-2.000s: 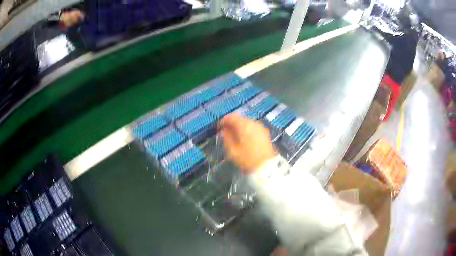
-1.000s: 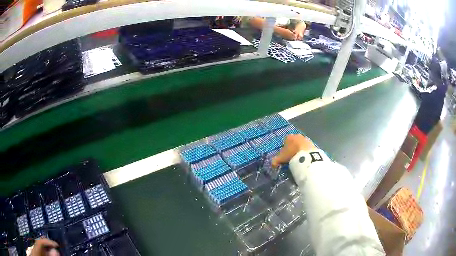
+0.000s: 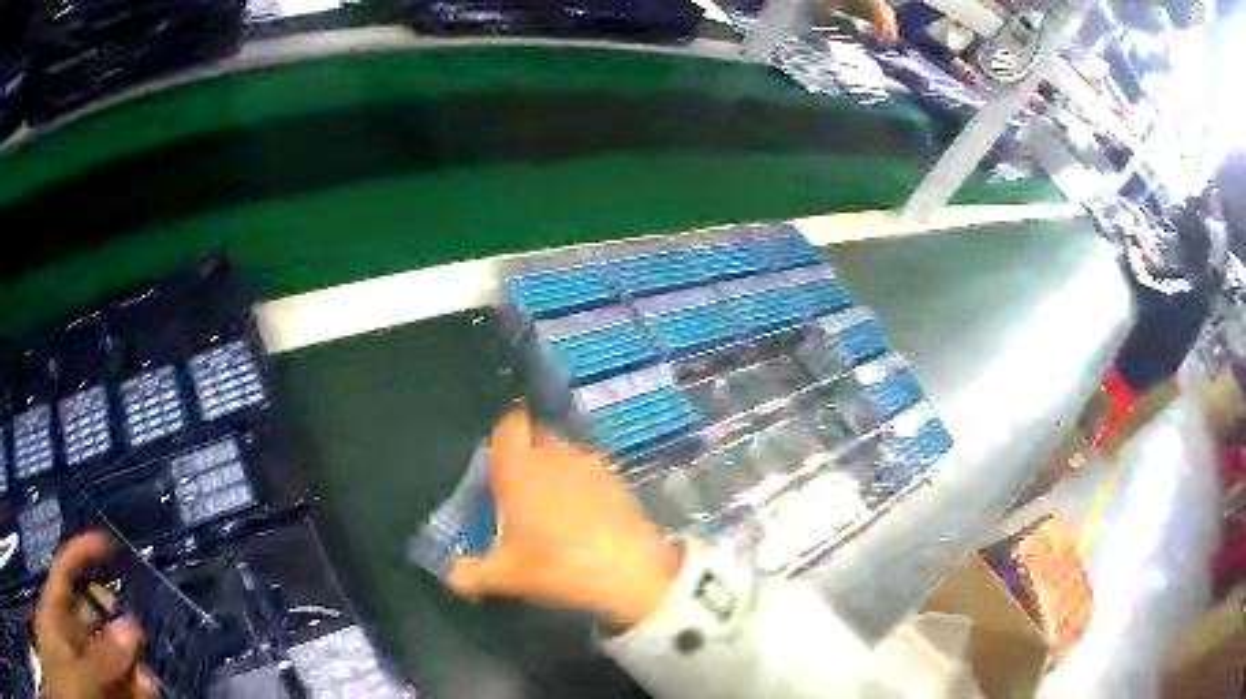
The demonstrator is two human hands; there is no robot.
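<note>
My right hand (image 3: 567, 526) grips a small stack of keypads (image 3: 458, 526) with pale and blue striped edges, over the bench between the two trays. The clear keypad tray (image 3: 738, 458) holds blue-striped keypad blocks (image 3: 642, 410) in its back rows and along its right side; its front middle pockets show clear plastic. The black housing tray (image 3: 294, 526) lies at the left, with several phones with keypads fitted (image 3: 226, 380) in it. My left hand (image 3: 93, 628) is over this tray at the lower left, blurred and partly cut off; whether it holds something cannot be told.
The green belt (image 3: 410, 144) runs behind the trays, edged by a whitish strip (image 3: 383, 311). A white rack post (image 3: 963, 157) stands behind at the right. An open cardboard box (image 3: 998, 601) is at the lower right. Another person's hand (image 3: 875, 17) shows beyond the belt.
My right hand has moved from the clear tray's pockets leftward past its edge, with a keypad stack now in it. My left hand shows more fully. The camera view has shifted.
</note>
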